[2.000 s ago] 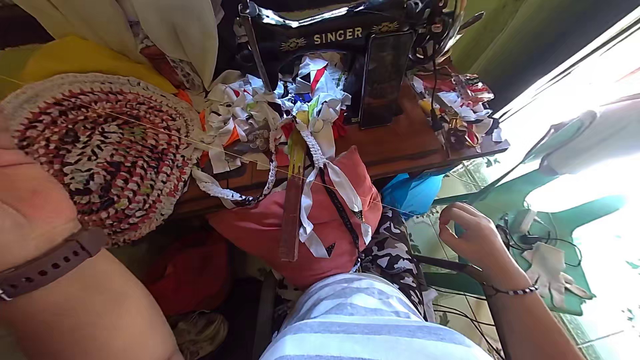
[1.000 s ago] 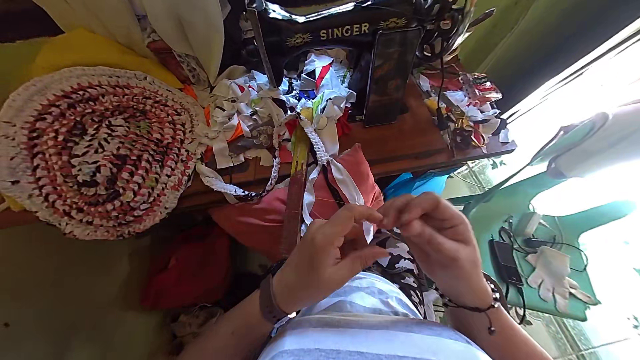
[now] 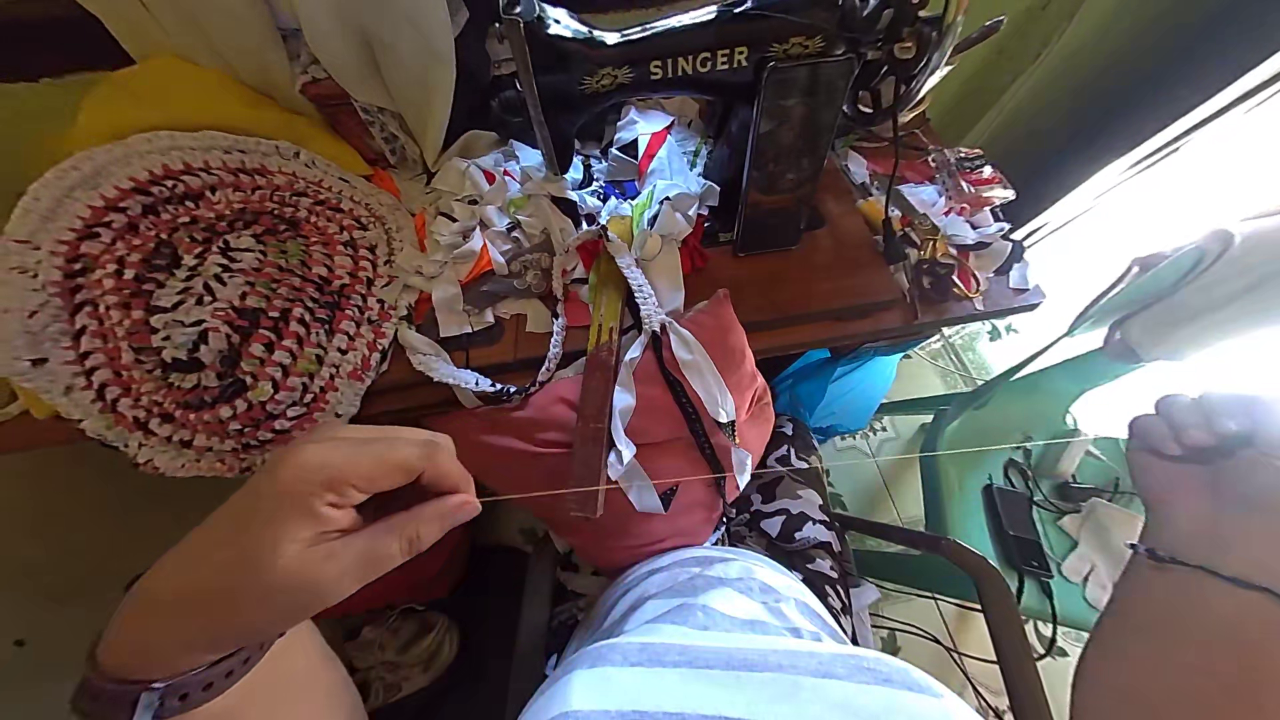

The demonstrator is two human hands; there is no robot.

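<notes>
A thin pale thread [image 3: 850,460] runs taut across my lap. Its left end is pinched between the thumb and forefinger of my left hand [image 3: 370,510], low on the left. My right hand [image 3: 1200,450], a closed fist at the right edge, holds the other end. Below the thread a rust-red pillow [image 3: 690,420] lies against the table front, with a wooden stick [image 3: 598,420] on it. A braid of white and dark fabric strips [image 3: 640,290] hangs over it, its loose tails spread. A round rag rug [image 3: 220,300] lies at left, joined to the braid.
A black Singer sewing machine [image 3: 690,60] stands on the wooden table [image 3: 800,290], a smartphone [image 3: 795,150] leaning on it. Fabric scraps [image 3: 500,220] and scissors [image 3: 945,265] lie about. At right are a green plastic chair [image 3: 960,440] with a black adapter [image 3: 1018,530], and a blue bag [image 3: 840,390].
A second ago my hands were together above my lap; now they are far apart, left hand to the left, right hand to the right, with the thread stretched between them.
</notes>
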